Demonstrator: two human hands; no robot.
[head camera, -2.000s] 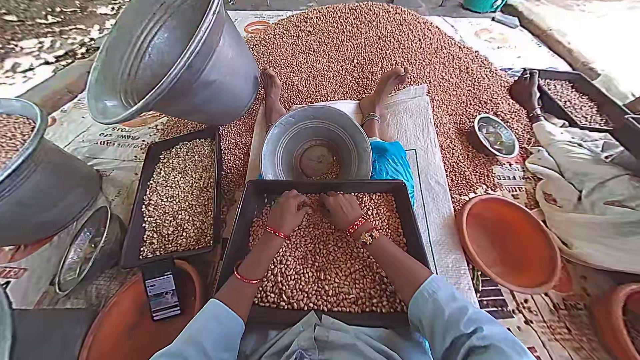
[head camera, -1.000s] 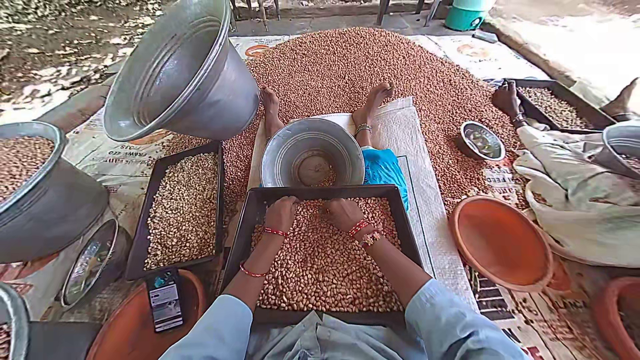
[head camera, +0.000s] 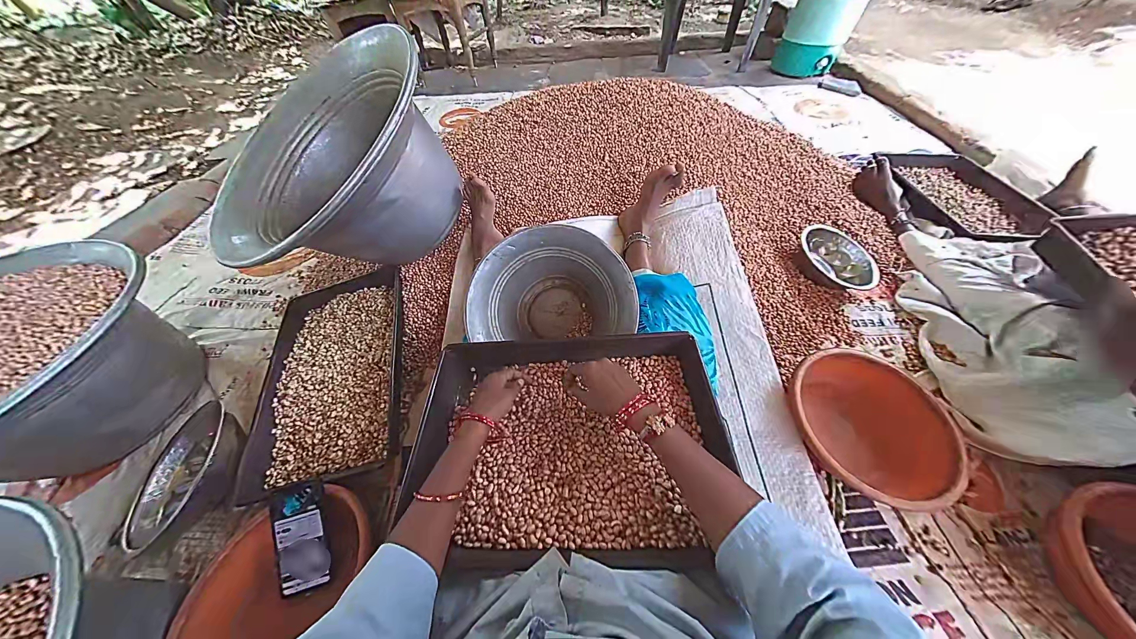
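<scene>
A dark rectangular tray (head camera: 581, 557) lies across my lap, filled with shelled nuts or beans (head camera: 568, 479) that look like peanuts. My left hand (head camera: 497, 393) is at the tray's upper left, low over the nuts, fingers curled. Right of it, my right hand (head camera: 603, 387) hovers over the upper middle, thumb and fingers bent together. Whether either hand holds a nut is too small to tell. Just beyond the tray's far edge, a round metal basin (head camera: 552, 282) stands between my legs with a few nuts at its bottom.
A large nut heap (head camera: 657, 133) spreads ahead. On the left are a tilted metal tub (head camera: 390, 191), a tray of paler pieces (head camera: 333, 390), a nut-filled tub (head camera: 106, 390) and a phone (head camera: 300, 540) on a clay bowl (head camera: 240, 577). On the right are a clay bowl (head camera: 879, 426), a steel bowl (head camera: 839, 257) and a seated person (head camera: 1012, 355).
My hands, close together two seconds ago, are now farther apart over the tray. The view has shifted slightly.
</scene>
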